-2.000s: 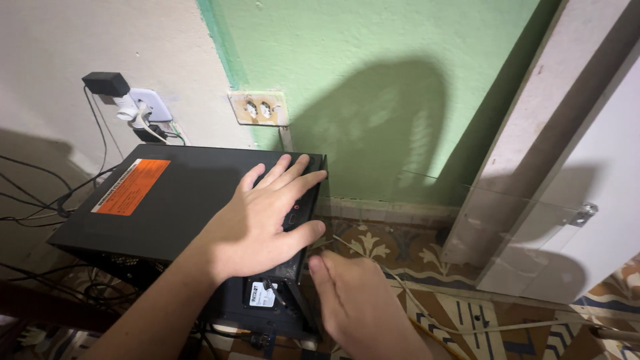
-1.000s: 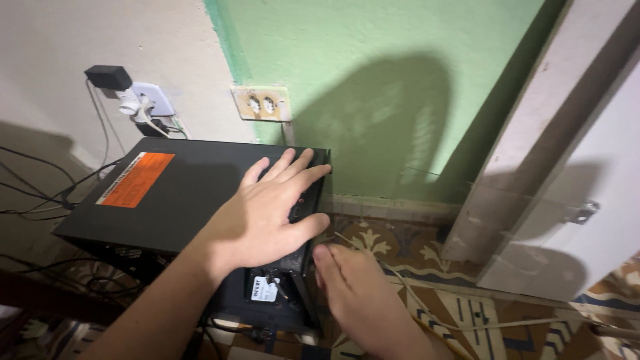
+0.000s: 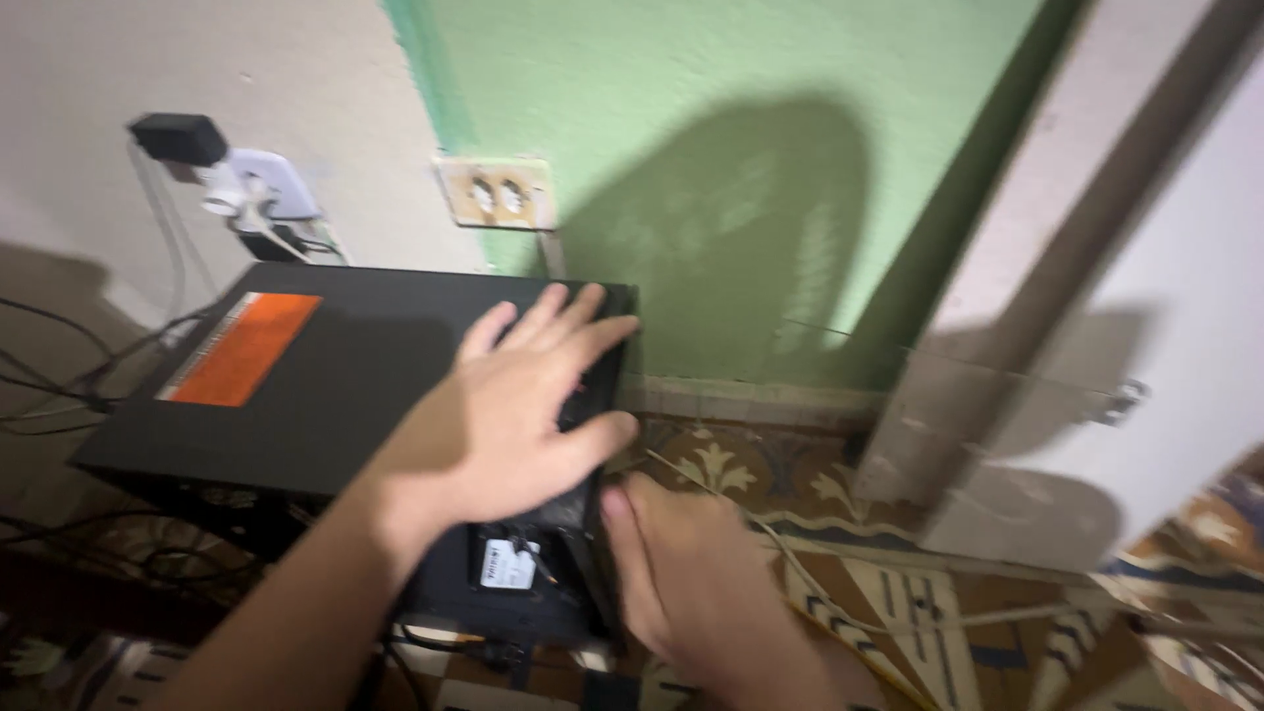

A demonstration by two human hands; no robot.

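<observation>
A black computer tower case (image 3: 395, 316) with an orange label (image 3: 242, 351) on its panel lies in the left half of the view. My left hand (image 3: 523, 415) rests flat on the case near its right end, fingers spread, the fingertips at the edge. My right hand (image 3: 681, 563) is at the front end of the case, low on the right, its fingers curled against the front panel (image 3: 604, 563). What those fingers grip is hidden. In the open side below my left hand, a drive with a white label (image 3: 509, 564) and short cables shows.
A wall outlet (image 3: 276, 188) with plugs and a black adapter (image 3: 178, 138) is behind the case; a second outlet plate (image 3: 497, 193) sits beside it. Black cables (image 3: 89, 385) run at left. A pale cable (image 3: 790, 553) crosses the patterned floor. A clear panel leans at right.
</observation>
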